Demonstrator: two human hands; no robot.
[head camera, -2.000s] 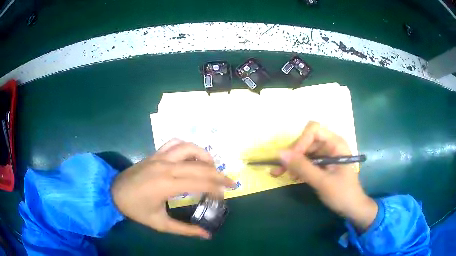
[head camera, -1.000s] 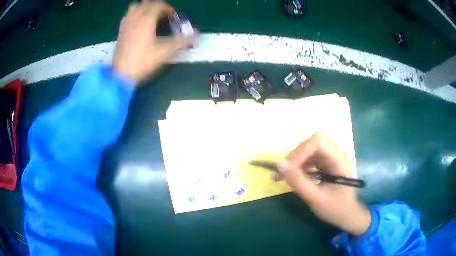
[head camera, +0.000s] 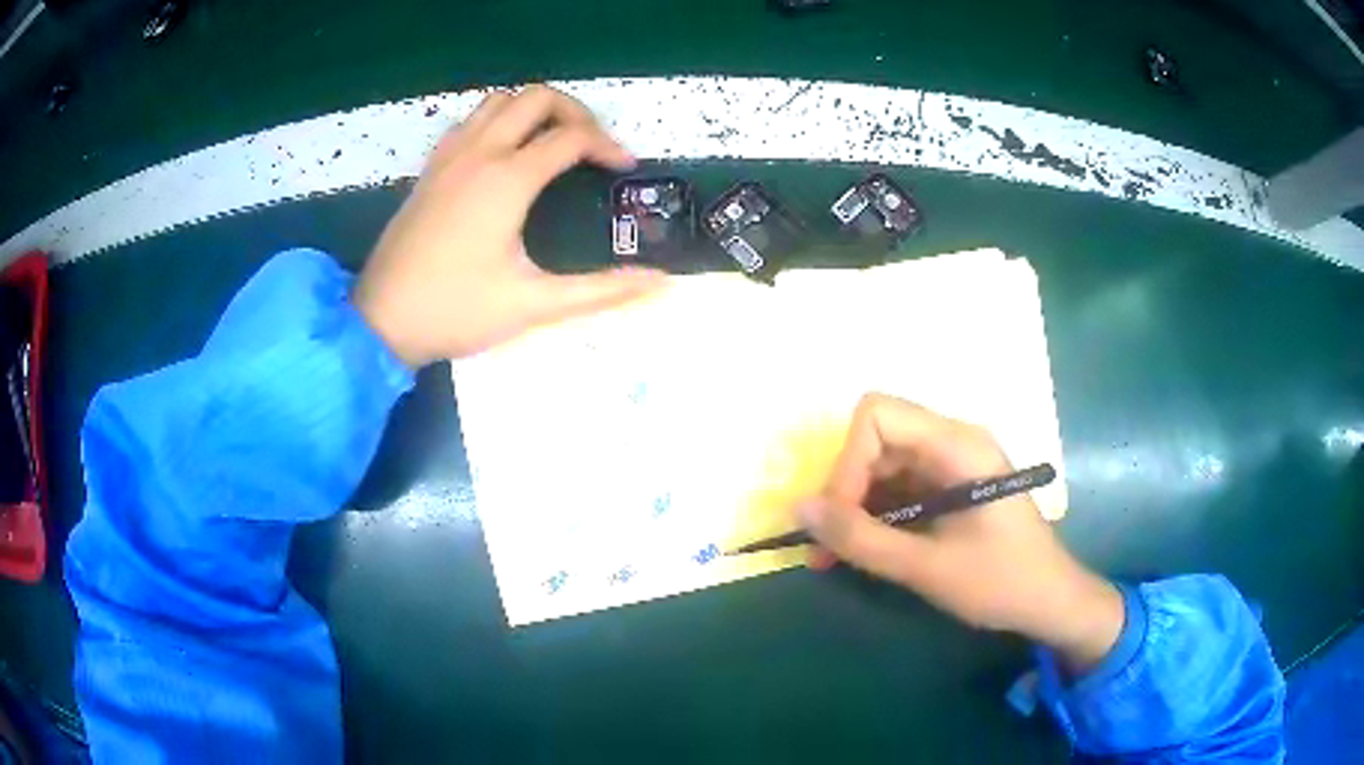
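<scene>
Three black watch housings stand in a row above the sheets: a left one, a middle one and a right one. My left hand is around the left housing, thumb and fingers apart, with no clear contact visible. My right hand holds the black tweezers like a pen. Their tip is at a small blue mark on the lower part of the yellow-white adhesive sheet. Whether the tip holds a piece is too small to tell.
A worn white strip curves across behind the housings. Small dark devices lie on the green surface beyond it. A red tray is at the left edge. A pale post is at right.
My left hand has come back from beyond the white strip, and the housing it carried is no longer in it. The tweezers' tip has moved down and left to the blue mark.
</scene>
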